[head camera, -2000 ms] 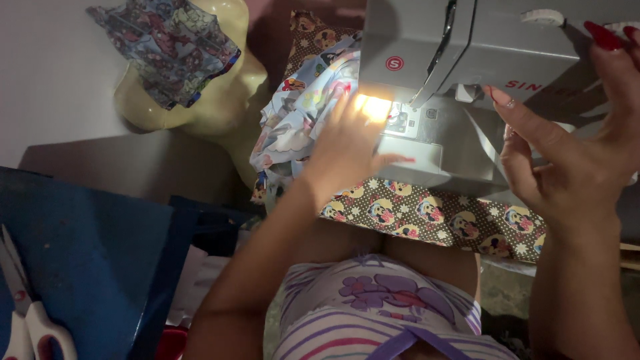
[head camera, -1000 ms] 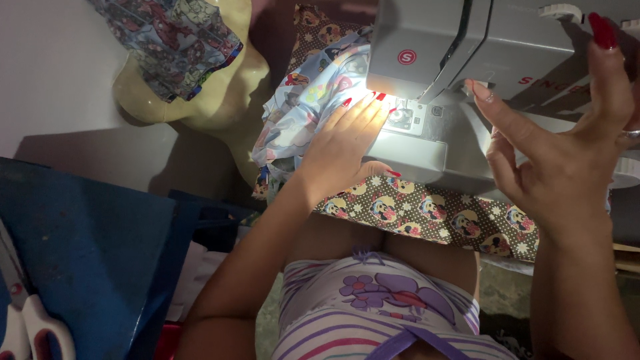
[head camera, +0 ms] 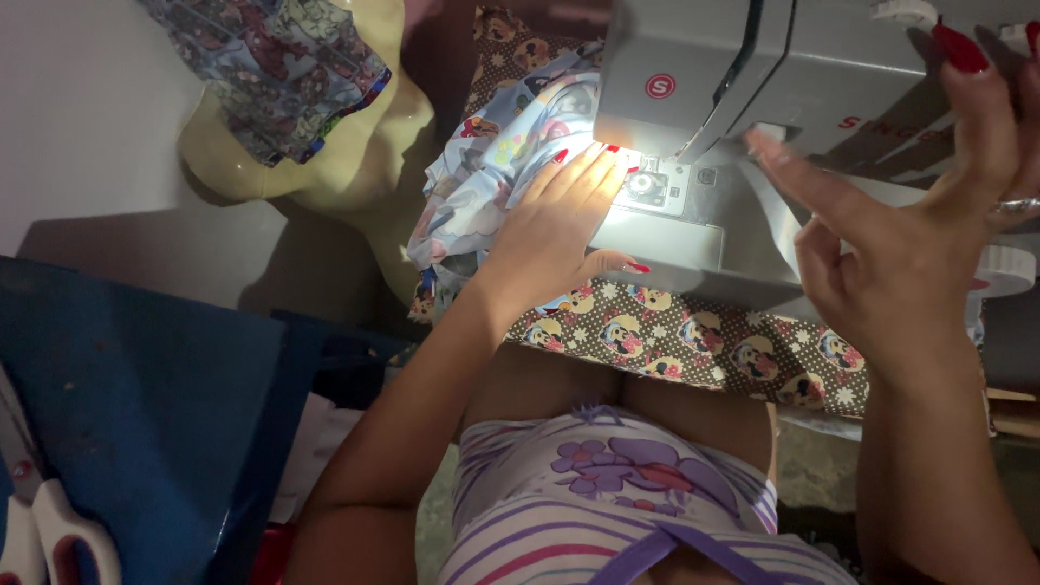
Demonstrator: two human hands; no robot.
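Note:
My left hand (head camera: 552,227) lies flat, fingers spread, on light-blue printed fabric (head camera: 496,183) beside the needle area of a grey Singer sewing machine (head camera: 821,89). Its fingertips are under the machine's lamp, next to the needle plate (head camera: 647,187). My right hand (head camera: 902,236) is raised before the machine arm, its index finger at a small white lever (head camera: 768,130); it grips nothing that I can see. A white strip (head camera: 776,215) hangs down behind the right hand. The needle itself cannot be made out.
Brown fabric with cartoon print (head camera: 699,337) lies under the machine. At the left are a yellow mannequin form (head camera: 382,154) with printed cloth (head camera: 284,73) on it, a blue board or table (head camera: 138,406) and white-handled scissors (head camera: 53,520).
Two seconds ago the left fingertips were blurred by the needle area; now they rest on the light-blue fabric. The right index finger stays by the machine's lever.

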